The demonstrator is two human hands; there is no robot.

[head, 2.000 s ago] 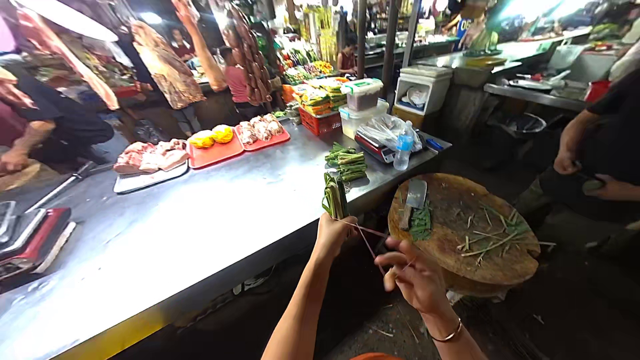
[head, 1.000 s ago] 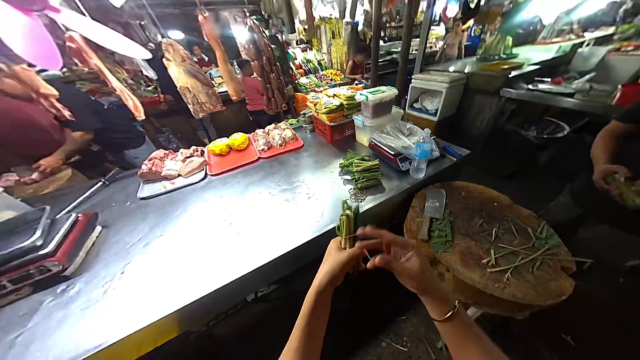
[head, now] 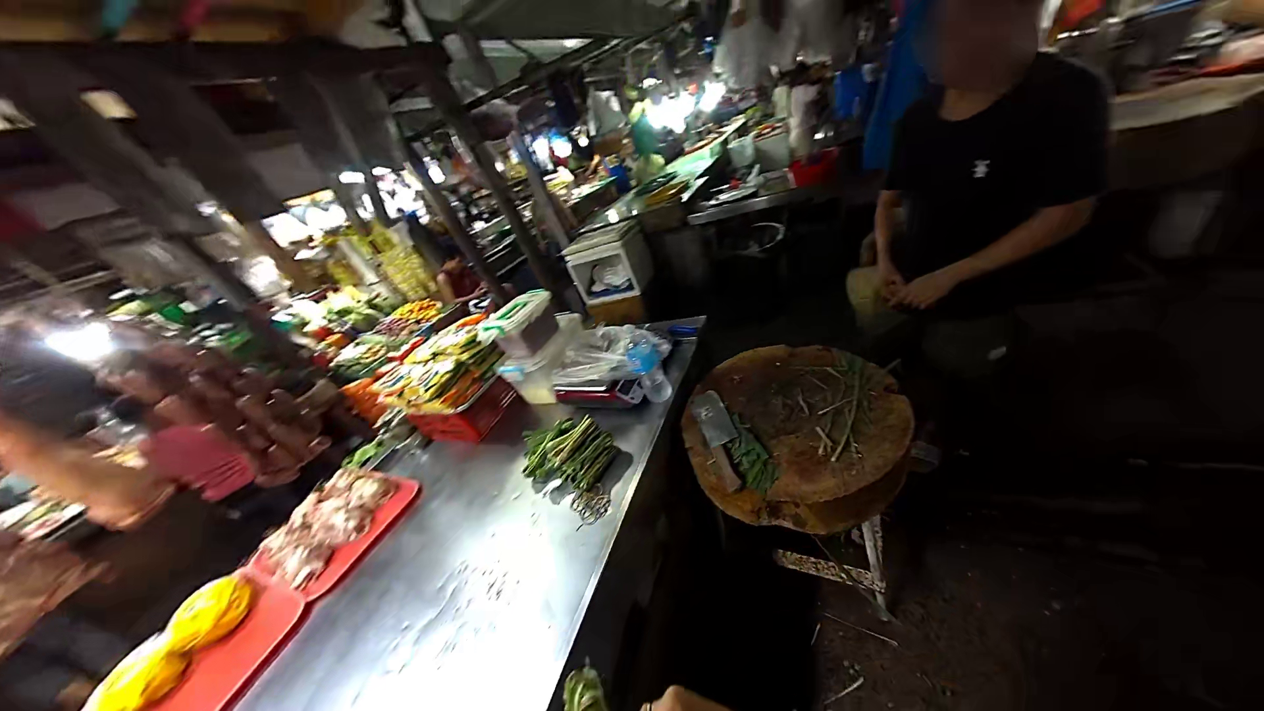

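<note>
Only a small part of one hand (head: 683, 699) shows at the bottom edge; which hand it is and what its fingers do cannot be told. Just left of it, the tip of a green vegetable bundle (head: 585, 688) rises into view beside the counter's edge. Several green stalk bundles (head: 571, 452) lie on the metal counter (head: 494, 563), with a small heap of rubber bands (head: 591, 506) at their near end. On the round wooden chopping block (head: 790, 494) rest a cleaver (head: 713, 420), chopped leaves (head: 752, 459) and loose stalks (head: 842, 405).
A scale (head: 600, 394), a water bottle (head: 648, 365) and plastic tubs (head: 528, 346) stand at the counter's far end. Red trays (head: 370, 538) of meat and yellow items line its left side. A person in a dark shirt (head: 997, 178) stands beyond the block.
The view has swung strongly to the right and tilted. Both hands, seen earlier around a green bundle, have mostly dropped out of the bottom of the view.
</note>
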